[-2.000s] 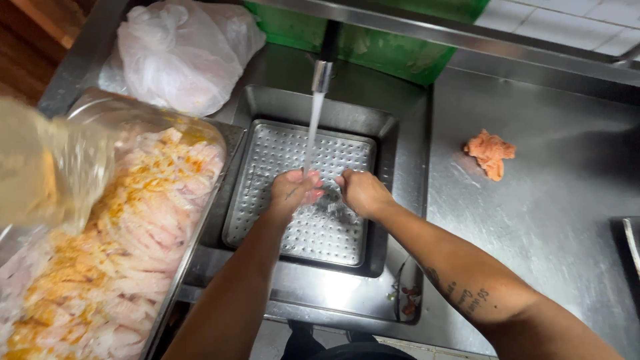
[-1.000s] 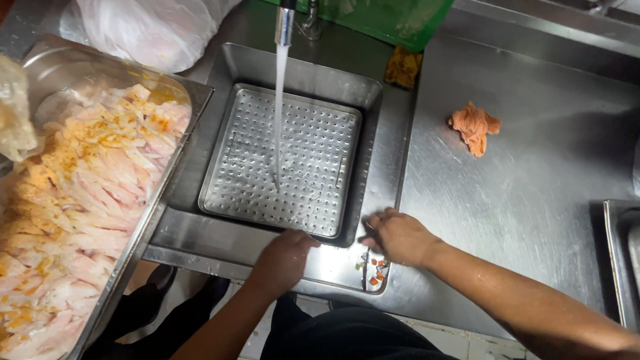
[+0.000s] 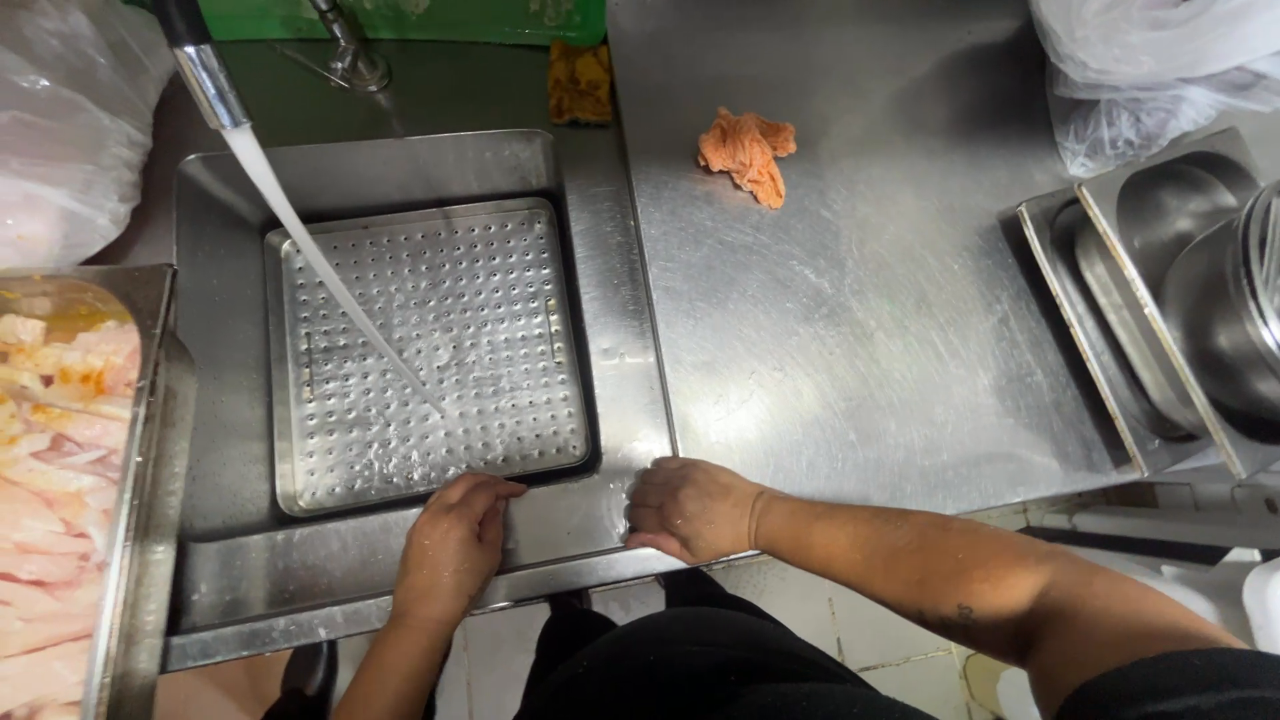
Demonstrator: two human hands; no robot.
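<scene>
Water runs from the metal faucet spout (image 3: 222, 95) in a slanted stream onto the perforated metal tray (image 3: 430, 345) set in the steel sink (image 3: 225, 400). My left hand (image 3: 455, 545) rests at the sink's front rim, its fingers bent near the tray's lower edge; nothing shows in it. My right hand (image 3: 690, 510) lies on the steel ledge right of the sink, fingers curled down near the counter's seam. Whether something is under its fingers is hidden. A crumpled orange cloth (image 3: 745, 152) lies on the steel counter (image 3: 860, 330), beyond my right hand.
At the left, a steel pan (image 3: 150, 480) holds raw sliced meat (image 3: 50, 560) with seasoning, a white plastic bag (image 3: 70, 130) behind it. A yellow sponge (image 3: 580, 85) sits behind the sink. Steel pans (image 3: 1130, 300) and a plastic bag (image 3: 1160, 45) stand at the right.
Two seconds ago both hands were over the tray by the running water; now they are at the front ledge. The small orange and green scraps seen there earlier no longer show. The view has shifted.
</scene>
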